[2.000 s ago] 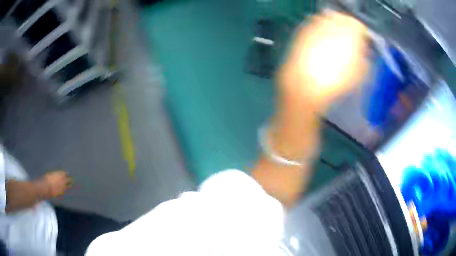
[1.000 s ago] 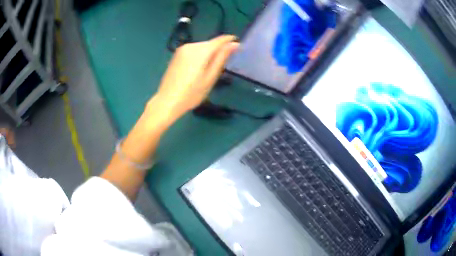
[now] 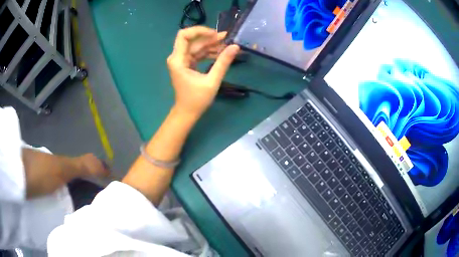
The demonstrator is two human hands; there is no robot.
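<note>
My left hand (image 3: 194, 80) wears a thin band at the wrist. Its thumb and fingertips are at the outer lower corner of the left side screen (image 3: 266, 30), apparently pinching it. The side screen is lit with a blue-swirl wallpaper. The main display (image 3: 347, 65) shows the same wallpaper and a small white window with coloured buttons. The keyboard (image 3: 332, 185) and the glossy silver-grey palm rest (image 3: 236, 201) lie below it. Part of the right side screen (image 3: 440, 241) shows at the lower right edge. My right hand is not in view.
A green mat (image 3: 136, 65) covers the bench. A coiled black cable (image 3: 194, 14) and a black adapter with cord (image 3: 234, 90) lie near the side screen. A metal rack (image 3: 37, 55) stands on the grey floor. Another person's forearm (image 3: 50, 173) and white sleeve show at left.
My left hand stays by the side screen's corner, its fingers now more curled and spread from the thumb. The view has shifted slightly, and the other person's forearm has come into view.
</note>
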